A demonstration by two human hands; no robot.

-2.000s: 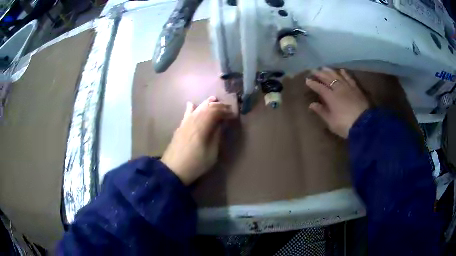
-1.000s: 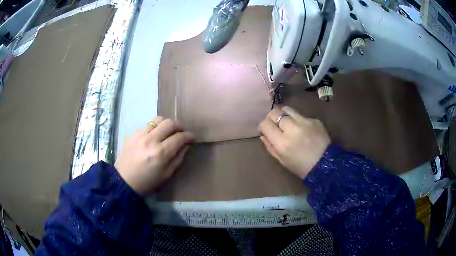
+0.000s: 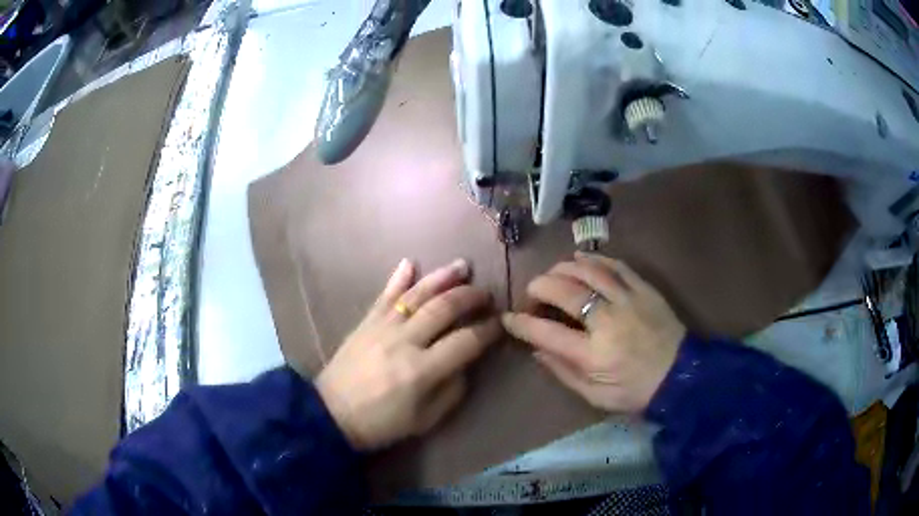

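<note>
A brown garment panel (image 3: 746,252) lies turned at an angle under the machine head. A same-coloured patch pocket (image 3: 403,217) lies on it, its dark edge running from the presser foot and needle (image 3: 507,227) towards me. My left hand (image 3: 408,358) is flat on the cloth left of this edge, fingers spread. My right hand (image 3: 605,333) is just right of the edge, its fingertips bent together and touching it; whether they pinch the cloth is hidden. Both hands are nearer me than the needle.
The white lockstitch machine (image 3: 705,96) spans the upper right, with cream thread tension knobs (image 3: 591,232). A plastic-wrapped machine lamp (image 3: 353,111) hangs left of the head. A silvery tape strip (image 3: 171,252) and waiting brown panels (image 3: 76,262) are at left. Dark metal snips (image 3: 879,328) lie at right.
The panel and pocket have turned, so the pocket edge that ran across in front of me now runs from the needle towards me. My left hand has moved right, beside my right hand.
</note>
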